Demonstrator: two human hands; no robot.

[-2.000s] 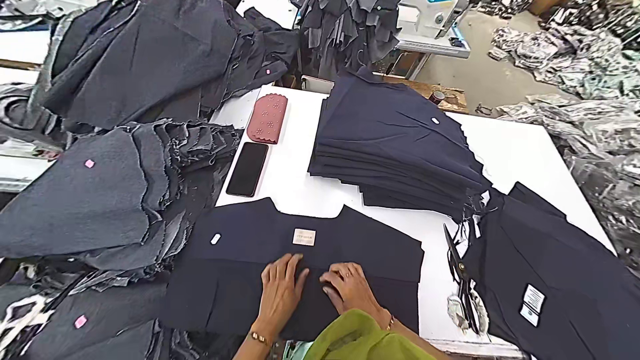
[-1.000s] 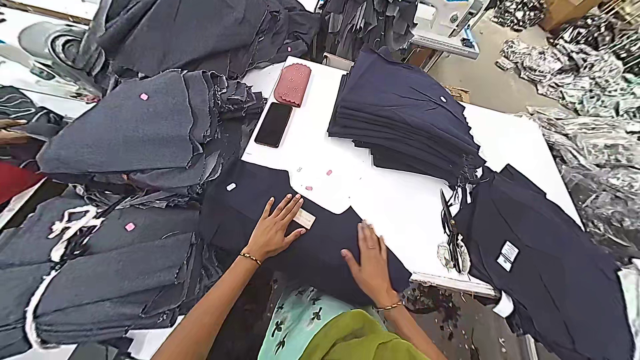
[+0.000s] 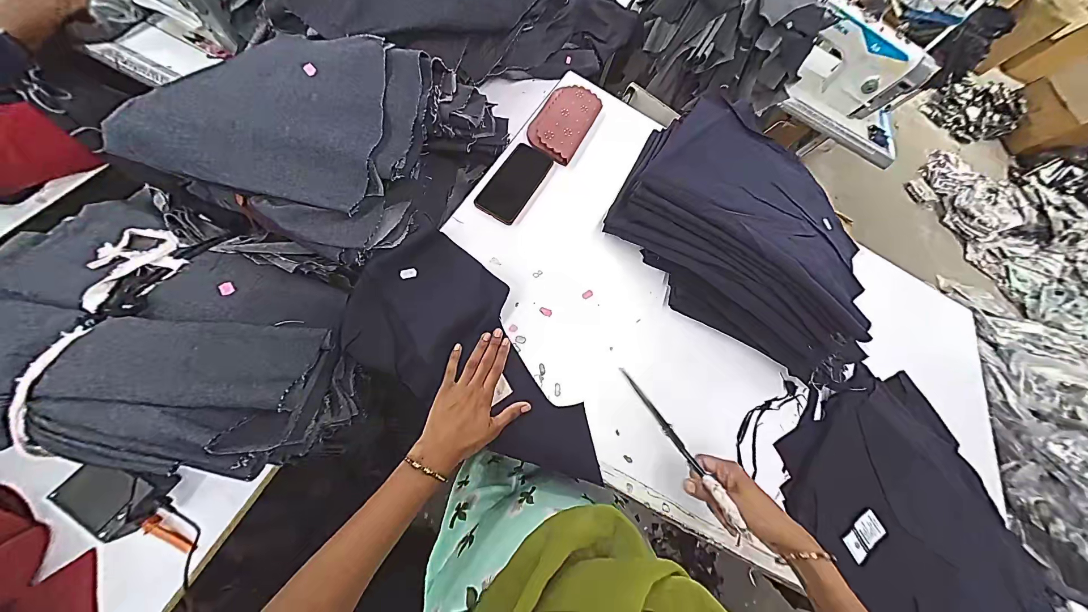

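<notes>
My left hand [image 3: 472, 404] lies flat, fingers apart, on a dark navy cut fabric piece [image 3: 433, 306] at the white table's near left edge, partly covering a small pale label [image 3: 502, 389]. My right hand [image 3: 735, 501] grips the cloth-wrapped handles of long metal scissors [image 3: 665, 425] over the near edge, blades pointing up and left. Right of that hand lies another navy piece [image 3: 884, 476] with a white label [image 3: 864, 535]. A thick stack of navy fabric pieces [image 3: 731, 221] rests farther back on the table.
A black phone [image 3: 514, 183] and a pink scalloped case [image 3: 564, 123] lie at the far left of the white table [image 3: 595, 340]. Grey denim stacks [image 3: 255, 127] fill the left. A sewing machine [image 3: 871, 64] stands behind. Patterned cloth heaps [image 3: 1020, 340] lie at right. Part of another person shows at upper left.
My right hand has left the navy piece and taken hold of the scissors, which lay on the table at right. My left hand stays on the cloth. The view has shifted.
</notes>
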